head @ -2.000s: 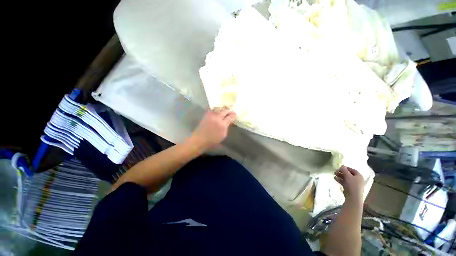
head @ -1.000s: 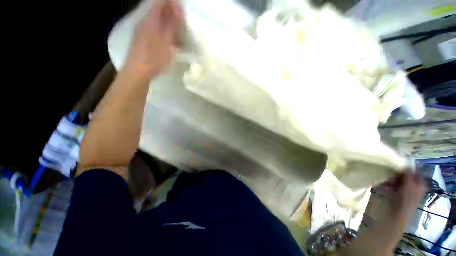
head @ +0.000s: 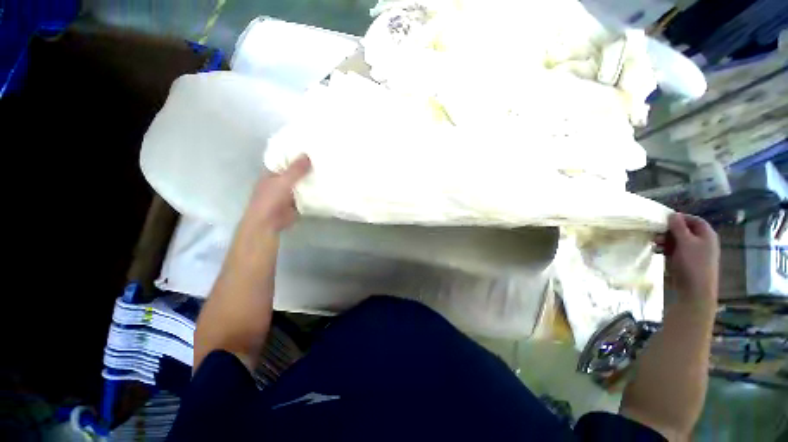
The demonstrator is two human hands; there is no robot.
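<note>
A cream-white garment (head: 467, 164) lies over the pale padded arm (head: 199, 142), bunched toward the back right and washed out by bright light. My left hand (head: 281, 194) grips its near edge at the left. My right hand (head: 689, 246) grips the edge at the right, past the end of the padded arm. The edge is drawn fairly straight between my hands. The steam iron (head: 612, 345) rests at the lower right, below my right hand, and is partly hidden by my forearm.
The off-white table cover (head: 346, 272) shows below the padded arm. Striped black-and-white cloth (head: 147, 345) is at the lower left. A dark brown open bin (head: 78, 173) fills the left. White cloth (head: 596, 302) hangs near the iron. Shelves and bundled items are at the right.
My left hand has come down from the padded arm's far end to the garment's near edge. My right hand has moved up. The edge is pulled straighter. The view has shifted.
</note>
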